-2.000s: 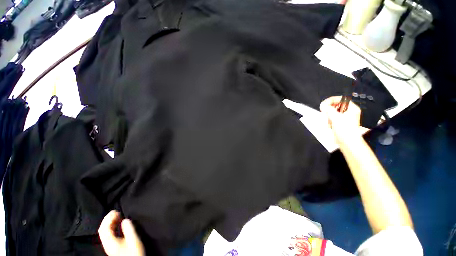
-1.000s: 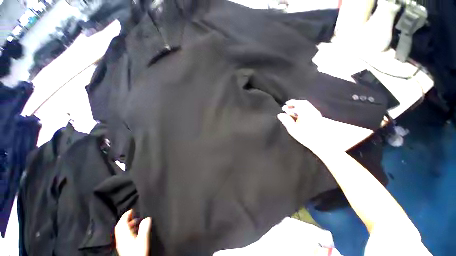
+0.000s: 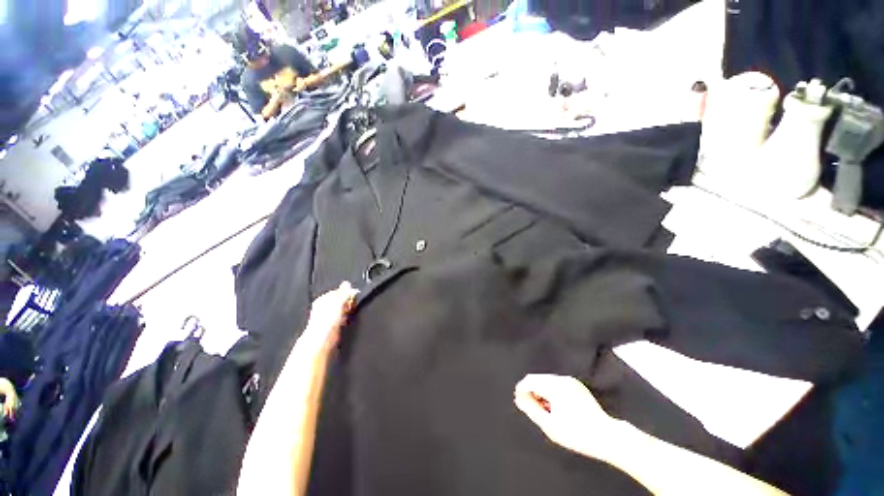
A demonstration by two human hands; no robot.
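Note:
A black jacket (image 3: pixel 436 387) lies back side up in front of me, its collar and a dark hanger hook pointing away. My left hand (image 3: pixel 339 302) is closed on its collar edge, left of the hook. My right hand (image 3: pixel 564 412) is over the right part of the jacket's body, fingers curled around thread snips; only a bit of the red grip shows. A sleeve with cuff buttons (image 3: pixel 816 313) stretches right. Beyond lies another black jacket (image 3: pixel 446 208), front up, with lapels and one shiny button.
A second hanger jacket (image 3: pixel 179 417) lies left. Pale spray guns (image 3: pixel 800 145) with a cord stand at the upper right, near a dark phone (image 3: pixel 797 271) and white paper (image 3: pixel 712 387). Dark garment piles (image 3: pixel 73 373) lie at far left. A person (image 3: pixel 276 73) is in the background.
The view has tilted up, showing the jacket beyond and the room. My left hand has gone from the lower left hem up to the collar. My right hand has moved off the cuff onto the body.

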